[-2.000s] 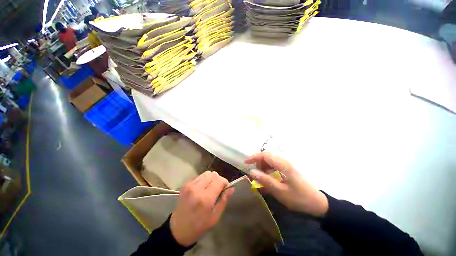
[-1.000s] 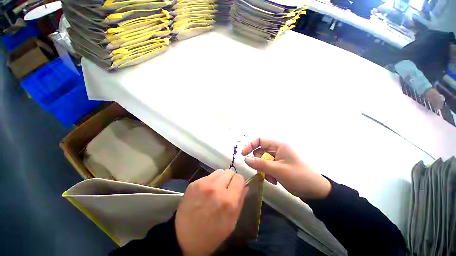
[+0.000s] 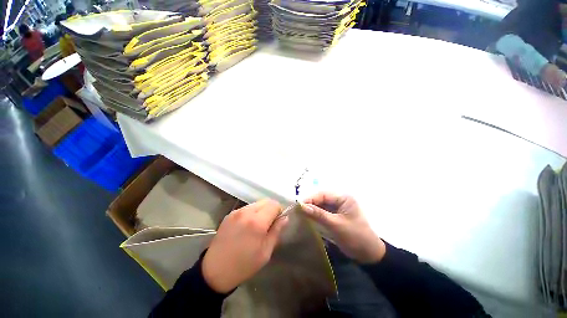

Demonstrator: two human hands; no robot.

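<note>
A beige fabric panel [image 3: 283,273] with yellow edging hangs over the front edge of the white table [image 3: 373,124]. Its left part gapes open like a pocket. My left hand [image 3: 245,245] grips the panel's top edge. My right hand [image 3: 345,227] pinches the panel's upper corner between thumb and fingertips, close beside my left hand. A small dark cord or chain [image 3: 298,186] lies on the table just beyond my fingertips. What is inside my left fist is hidden.
Stacks of beige panels with yellow edges [image 3: 171,74] stand at the far left, and another pile [image 3: 552,230] at the right. An open carton [image 3: 121,214] with folded panels and blue bins [image 3: 99,149] are below left. A person's hand [image 3: 552,77] shows at the far right.
My right fingertips have come down onto the panel corner, close to my left hand. The yellow piece seen at my right fingers earlier no longer shows. The view has shifted.
</note>
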